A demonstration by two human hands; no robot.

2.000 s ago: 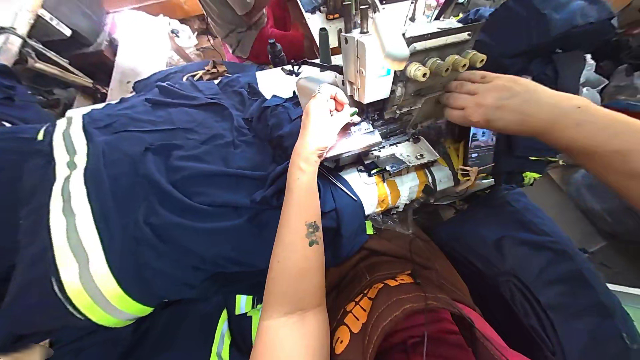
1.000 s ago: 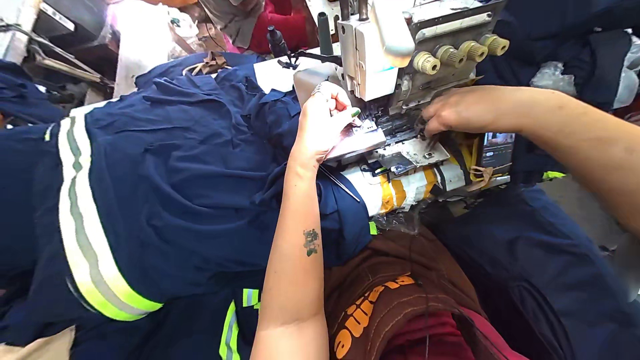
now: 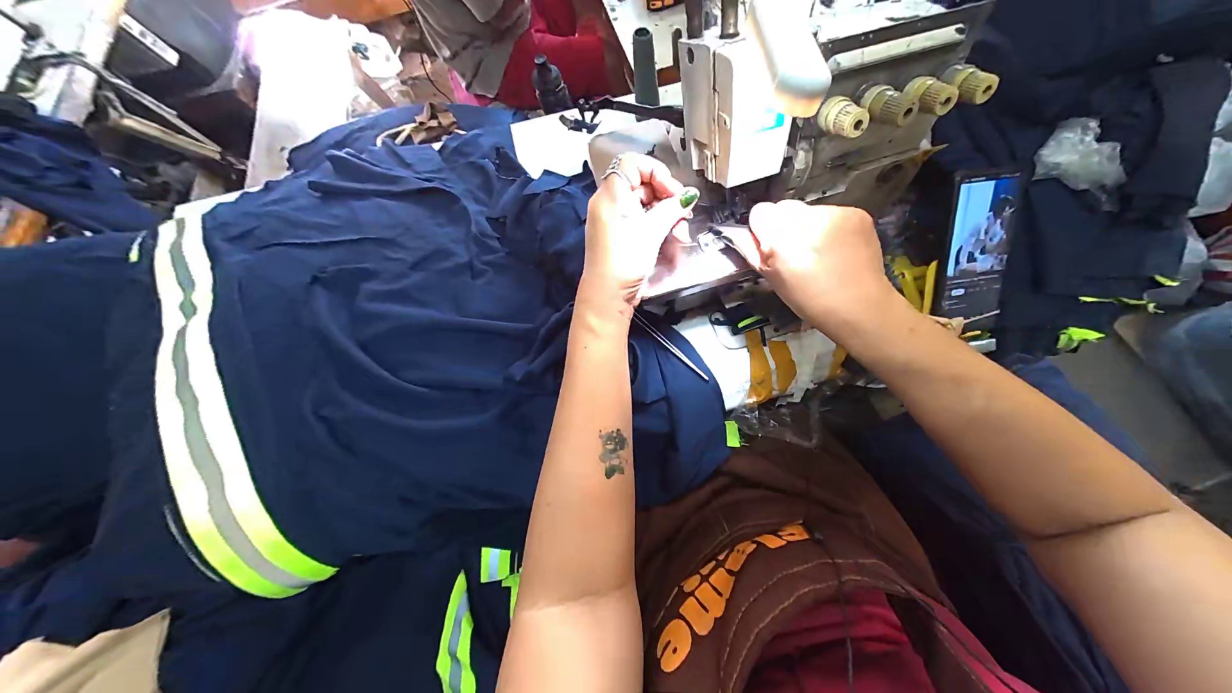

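Observation:
An industrial sewing machine (image 3: 736, 115), apparently an overlock, stands at the upper middle with tension knobs (image 3: 890, 104) on its front. My left hand (image 3: 630, 226) is at the left of the needle area, thumb and index finger pinched together; whether a thread is between them is too small to tell. At the right of the needle area my right hand (image 3: 818, 250) is curled by the metal plate (image 3: 698, 269), its fingertips hidden. A pair of metal tweezers (image 3: 674, 345) points out from beneath my left wrist. Navy fabric with a reflective stripe (image 3: 197, 404) spreads to the left.
A phone (image 3: 977, 245) with a lit screen stands right of the machine. A dark thread cone (image 3: 645, 67) and a small black bottle (image 3: 551, 85) are behind. Brown cloth (image 3: 770, 577) covers my lap. Dark fabric and clear plastic (image 3: 1080, 156) lie at the right.
My right hand has moved from the machine's front below the knobs to beside the needle area, closer to my left hand. My left hand stays by the needle. The view has moved closer.

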